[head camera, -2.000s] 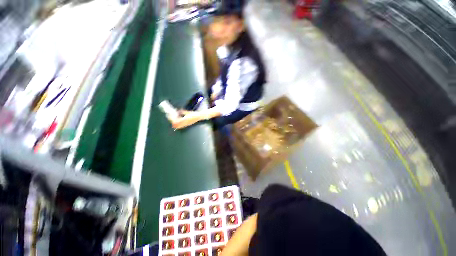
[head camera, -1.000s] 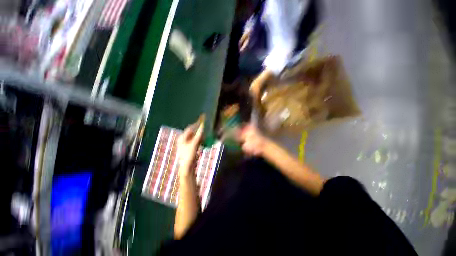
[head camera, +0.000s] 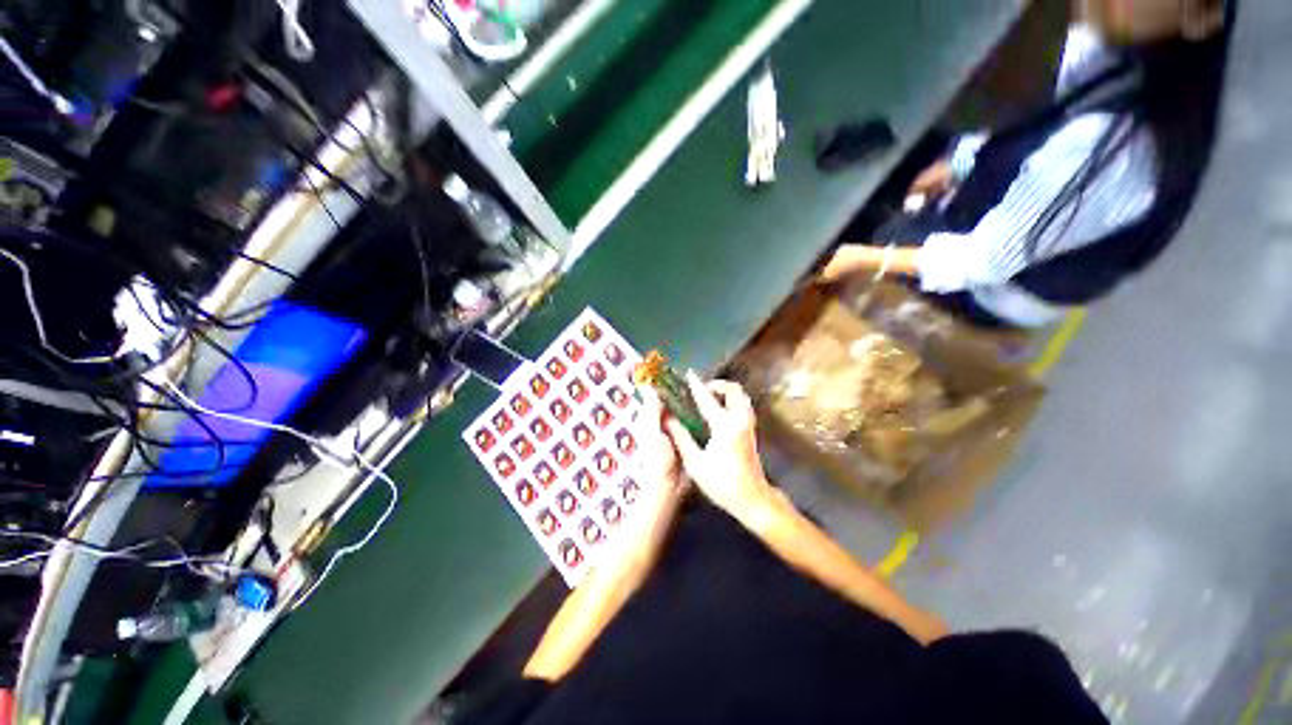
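My left hand (head camera: 655, 460) and my right hand (head camera: 726, 451) are close together near the bench's front edge. Between them they hold a bunch of dark green circuit boards (head camera: 686, 407) with gold-brown tabs at the upper end. The white component tray (head camera: 564, 442), with a grid of red-and-dark parts, lies tilted on the green bench (head camera: 468, 602). My left hand and forearm cover its right edge. The fingers partly hide the boards, so their number cannot be told.
A blue-purple monitor (head camera: 262, 383), white cable (head camera: 386, 496) and water bottle (head camera: 156, 623) are at left. A whitish object (head camera: 764, 128) and a black object (head camera: 854, 142) lie farther along the bench. A seated person (head camera: 1056, 213) is beside an open carton (head camera: 978, 453) on the floor.
My hands, apart a second ago, are now together around the boards. Two seconds ago the boards were not visible. The view has turned, bringing more of the shelf in. The co-worker's hand no longer holds the whitish object.
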